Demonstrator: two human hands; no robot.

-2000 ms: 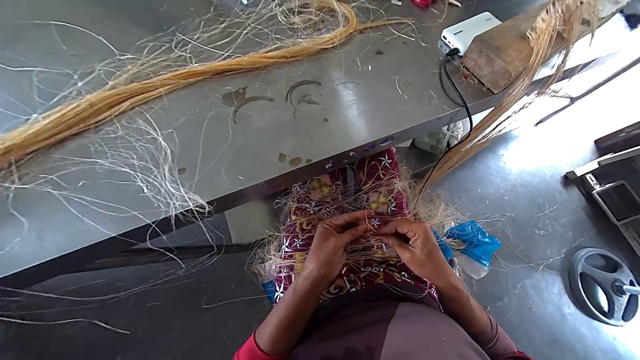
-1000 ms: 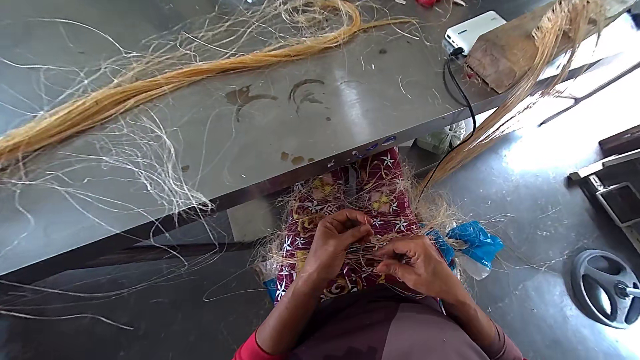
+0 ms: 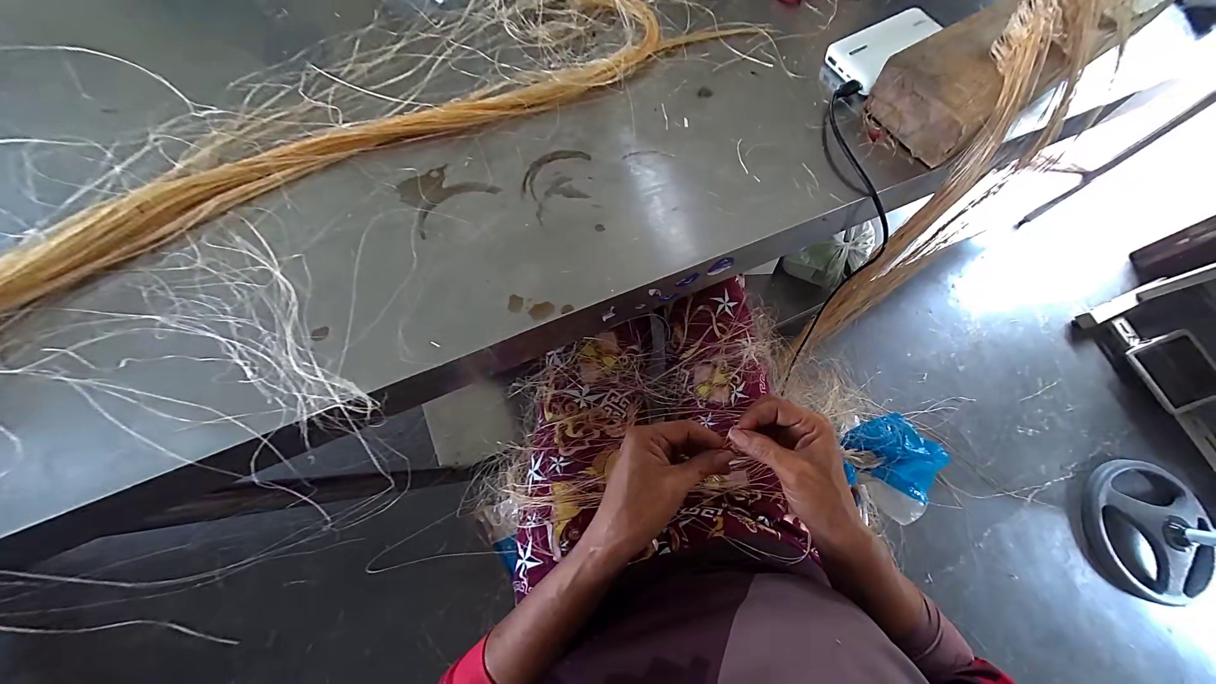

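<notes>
My left hand [image 3: 655, 480] and my right hand [image 3: 796, 461] meet over my lap, thumbs and forefingers pinched close together. Thin pale plant fibres [image 3: 736, 446] run between the fingertips; their exact ends are too fine to make out. Beneath both hands, a maroon patterned cloth [image 3: 594, 380] covers my legs and is strewn with loose fibres. On the metal table in front lies a long golden hank of fibre [image 3: 380, 133], with tangled whitish strands [image 3: 275, 332] nearer the table's edge.
A white power bank [image 3: 879, 47] with a black cable [image 3: 860, 161] sits beside a wooden block [image 3: 936, 90] on the metal table [image 3: 608, 228]. Light-brown fibres [image 3: 936, 218] hang past the table's edge. A blue plastic bag [image 3: 898, 456] lies right of my lap, and a grey handwheel [image 3: 1145, 532] stands farther right.
My right hand has risen from lower on my lap to meet the left fingertips, its fingers now pinched against them. The left hand stays in nearly the same place.
</notes>
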